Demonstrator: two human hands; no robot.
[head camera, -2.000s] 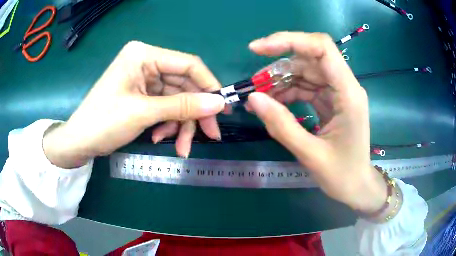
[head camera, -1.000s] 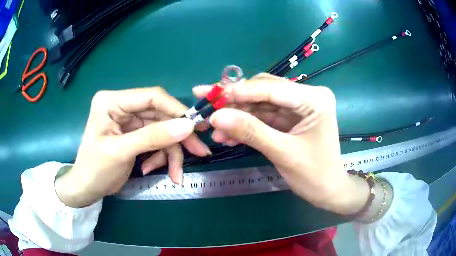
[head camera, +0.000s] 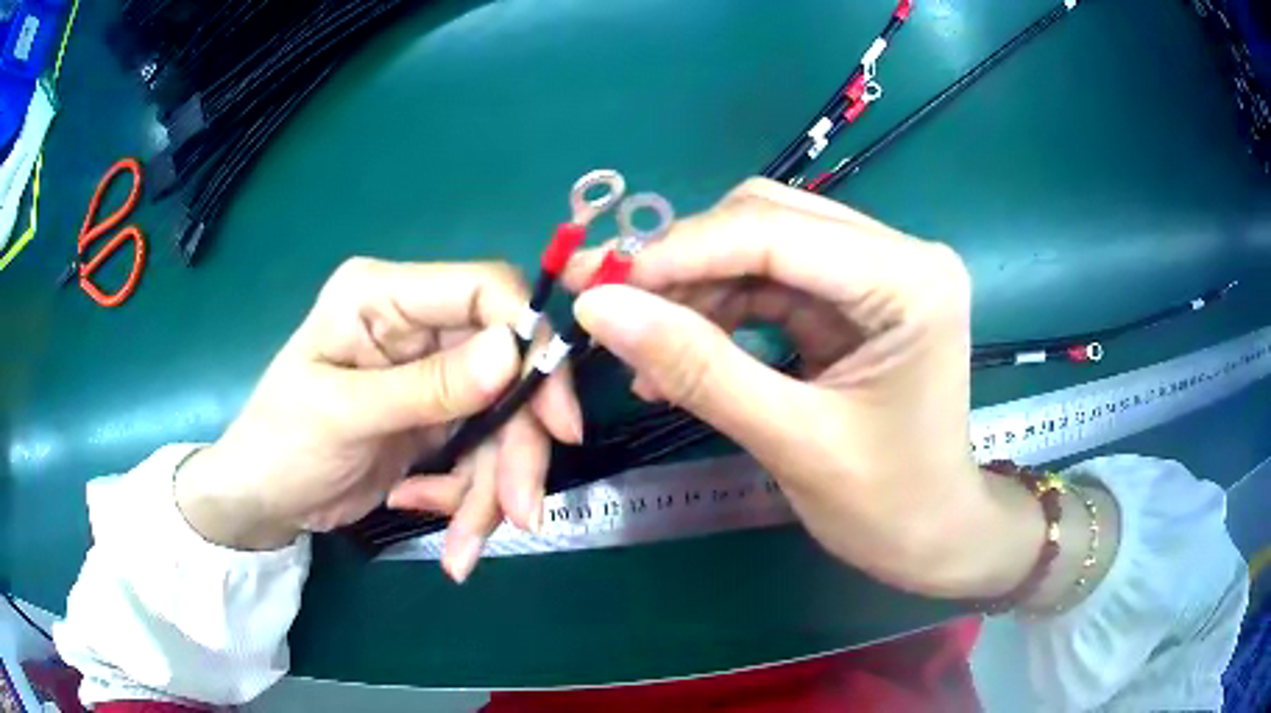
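Observation:
Two black wires with ring terminals (head camera: 644, 219), red sleeves (head camera: 563, 248) and white marker bands (head camera: 548, 357) are held up at the centre, rings pointing up and slightly apart. My left hand (head camera: 404, 390) pinches the wires near the white bands between thumb and fingers. My right hand (head camera: 809, 376) pinches the right wire at its red sleeve, below the ring. The black wires (head camera: 627, 449) run on behind my hands, partly hidden.
A steel ruler (head camera: 655, 513) lies near the front edge. Orange-handled scissors (head camera: 112, 234) lie at left beside a pile of black harnesses (head camera: 265, 98). More wires with red sleeves (head camera: 854, 95) lie at upper right. Another wire end (head camera: 1031, 358) lies at right.
The two ring terminals, overlapping before, are now spread apart and upright. Both hands have come down from their earliest position. The table view has shifted with the head.

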